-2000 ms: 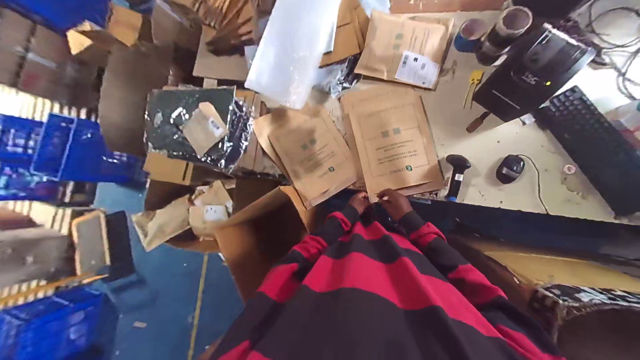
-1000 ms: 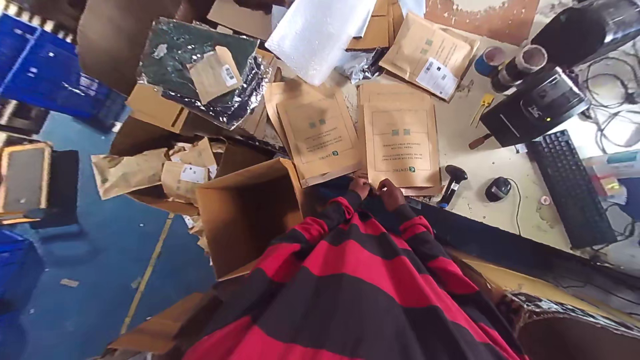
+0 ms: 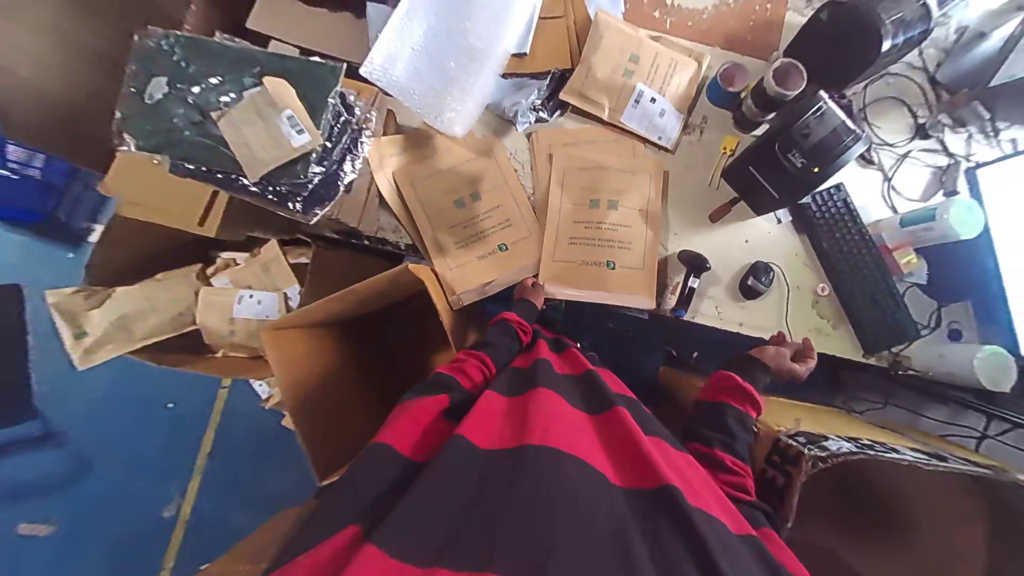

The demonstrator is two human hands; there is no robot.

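Note:
My left hand [image 3: 529, 292] rests at the table's front edge, touching or very near the lower corner of a printed paper mailer [image 3: 472, 220]; whether it grips anything is unclear. That mailer lies tilted on another one. Beside it, a second stack of paper mailers [image 3: 604, 228] lies nearly straight, its lower end at the edge. Off to the right, my right hand [image 3: 788, 358] is over the table edge, palm partly up, fingers loosely curled and holding nothing. Closest to it are a black computer mouse [image 3: 756, 280] and its cable. A handheld barcode scanner [image 3: 690, 282] stands between the mailers and the mouse.
At the right are a black label printer [image 3: 788, 156], a keyboard [image 3: 856, 268] and tape rolls [image 3: 780, 80]. Bubble wrap [image 3: 448, 60] and a labelled mailer [image 3: 632, 80] lie at the back. An open cardboard box [image 3: 360, 384] stands left of my body, beside another holding parcels [image 3: 240, 312].
My right hand has left the front edge of the right mailer stack, where it was beside my left hand, and moved right past the mouse. My left hand stays near the mailers.

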